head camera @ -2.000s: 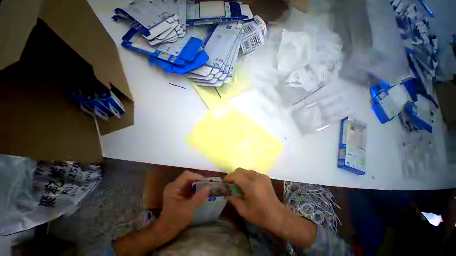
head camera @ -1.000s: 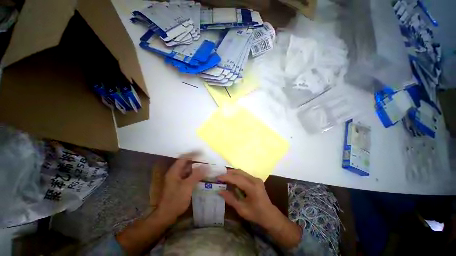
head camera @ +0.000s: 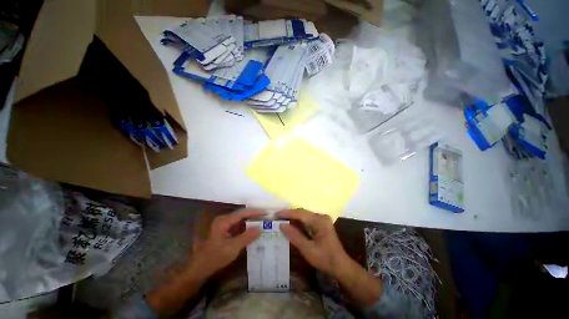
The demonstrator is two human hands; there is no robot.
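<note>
A white retail box [head camera: 268,261] stands over my lap below the table edge, with a small blue logo near its top end. My left hand [head camera: 226,240] grips the top left corner of the box. My right hand [head camera: 314,238] grips the top right corner, thumb on the front and fingers along the top end. A thin greenish thing showed in my right hand earlier; I cannot make it out now. The yellow sheet [head camera: 304,176] lies on the table just beyond my hands.
An open brown carton [head camera: 75,140] with blue box ends inside is at left. Flat boxes [head camera: 284,68] fan out at the back. A filled retail box [head camera: 447,177] and clear trays [head camera: 402,140] lie to the right. A cable heap [head camera: 402,268] is below the table edge.
The box was first tilted, with my hands close together at its end. Now it faces me upright, with my hands on its two top corners. The view has shifted slightly.
</note>
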